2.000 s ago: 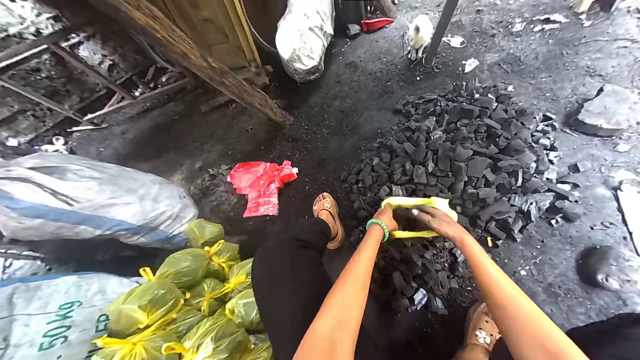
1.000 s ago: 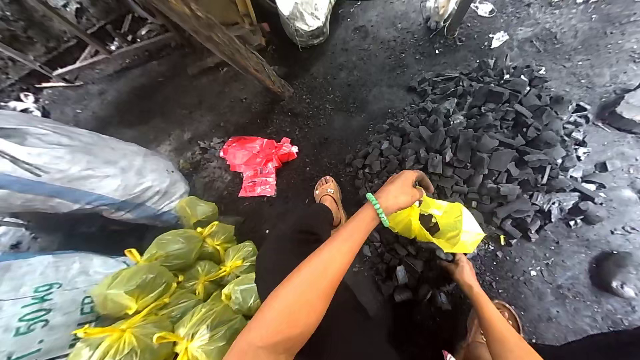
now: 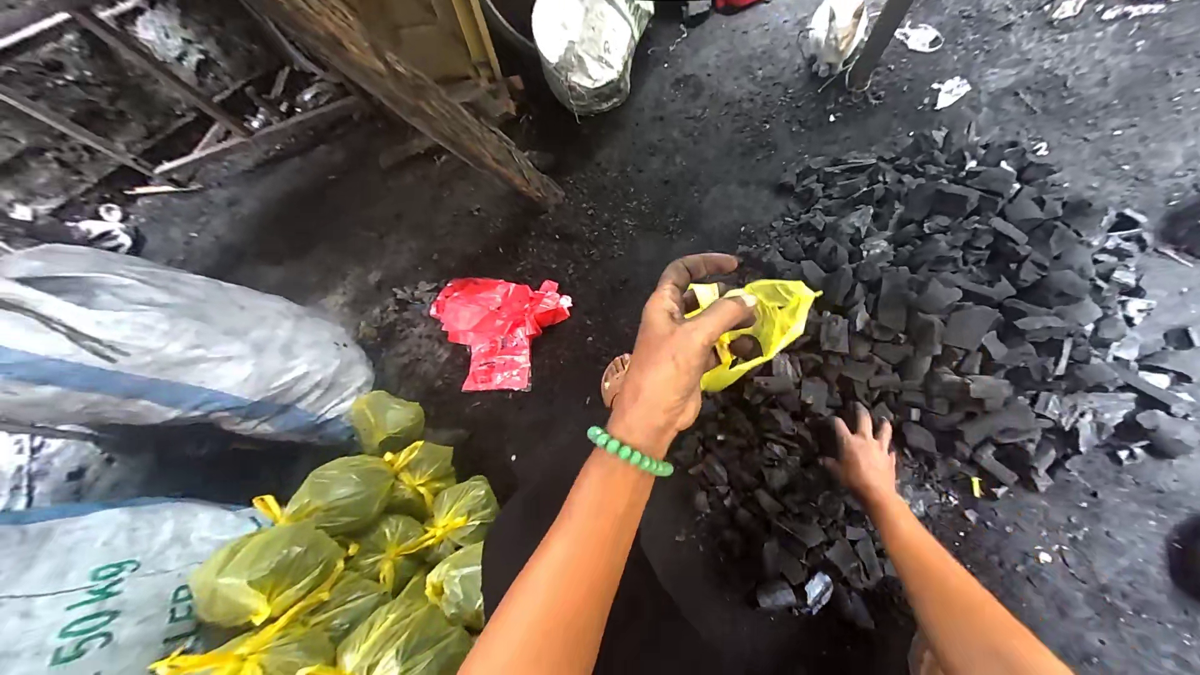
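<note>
My left hand, with a green bead bracelet at the wrist, holds a yellow plastic bag by its rim. The bag's mouth is spread, and its inside is only partly visible. Lower and to the right, my right hand reaches down to the pile of charcoal pieces, fingers spread at its near edge. Whether its fingertips touch a piece is hard to tell. Several tied, filled yellow bags are heaped at the lower left.
A crumpled red plastic bag lies on the dark ground left of my left hand. Large woven sacks stand along the left side. A wooden post slants down at the upper left; another white sack stands at the top.
My right hand has left the yellow bag and moved to the charcoal. My left hand keeps hold of the bag, which was stretched between both hands earlier.
</note>
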